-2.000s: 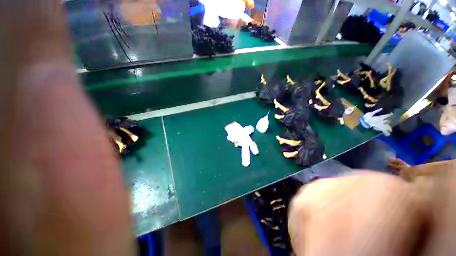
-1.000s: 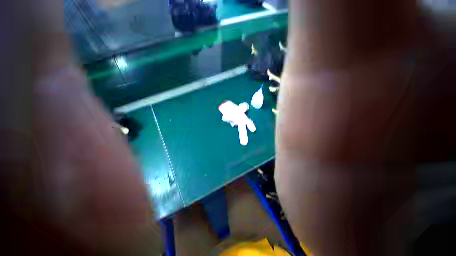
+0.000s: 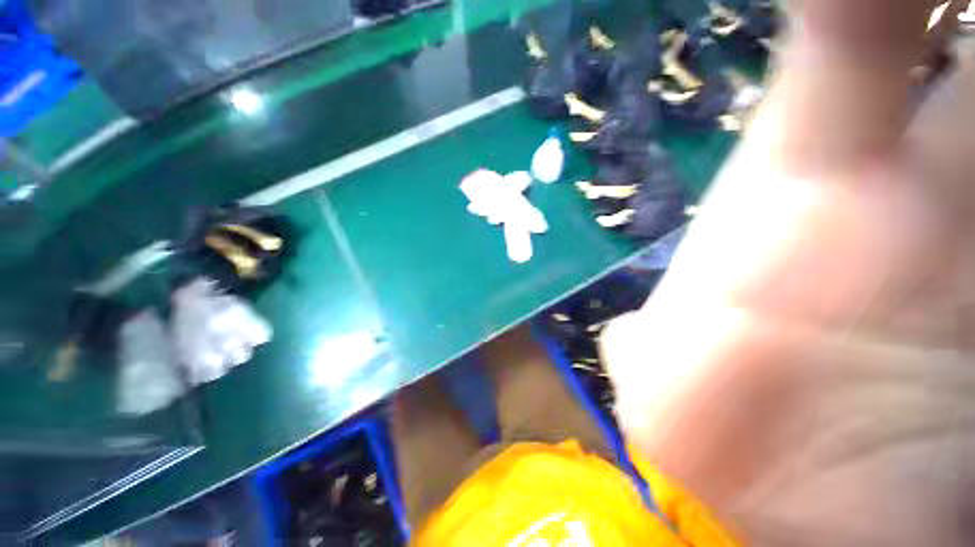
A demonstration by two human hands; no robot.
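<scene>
A white knit glove [image 3: 505,206] lies limp on the green bench surface [image 3: 428,288] at the centre. A small white squeeze bottle [image 3: 548,160] with a pointed tip lies just right of it, apart from it. My right hand [image 3: 802,321] is very large and blurred at the right, close to the camera and cut off by the edge. Its fingers cannot be made out, and no held thing shows. It touches neither the glove nor the bottle. My left hand is not in view.
Black bundles with tan ends [image 3: 647,192] are heaped at right; another [image 3: 241,244] lies left. Greyish knit gloves [image 3: 217,329] lie by a shiny panel [image 3: 107,486] that mirrors them. Blue crates [image 3: 385,470] hold black bundles below. Yellow clothing [image 3: 535,497] shows at the bottom.
The view has swung left, bringing the greyish gloves and panel in. My left hand has left the picture. My right hand has moved right, uncovering the black bundles again.
</scene>
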